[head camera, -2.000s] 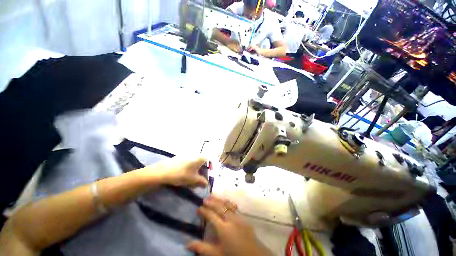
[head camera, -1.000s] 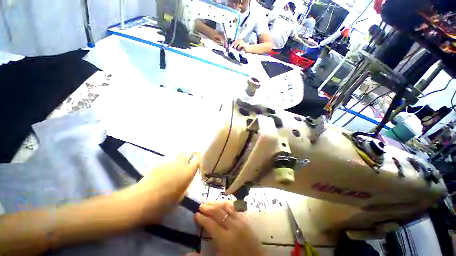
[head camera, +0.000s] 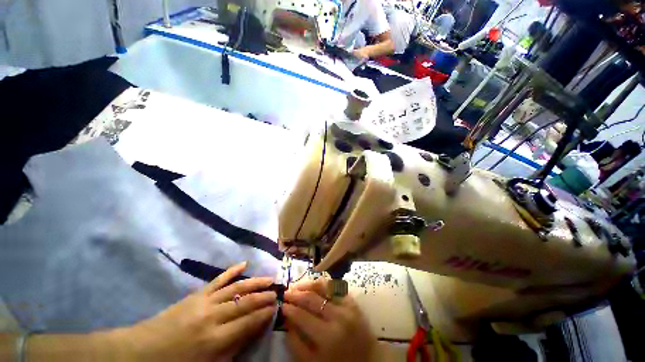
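Note:
A garment panel lies grey side up on the table left of the cream sewing machine. Black strips run across the panel toward the presser foot. My left hand lies flat on the panel, fingertips on a black strip just in front of the foot. My right hand is beside it, fingers bent onto the same strip end; its lower part is blurred. The fingertips of both hands nearly meet. Neither hand is clearly seen gripping the cloth.
Scissors with red and yellow handles lie right of my right hand, under the machine arm. Black cloth is at the far left. A blue-edged trough runs behind. A person works at another machine beyond it.
My left hand has drawn back from beside the needle toward me, next to my right hand. The panel has shifted, and the black strips now lead to the presser foot.

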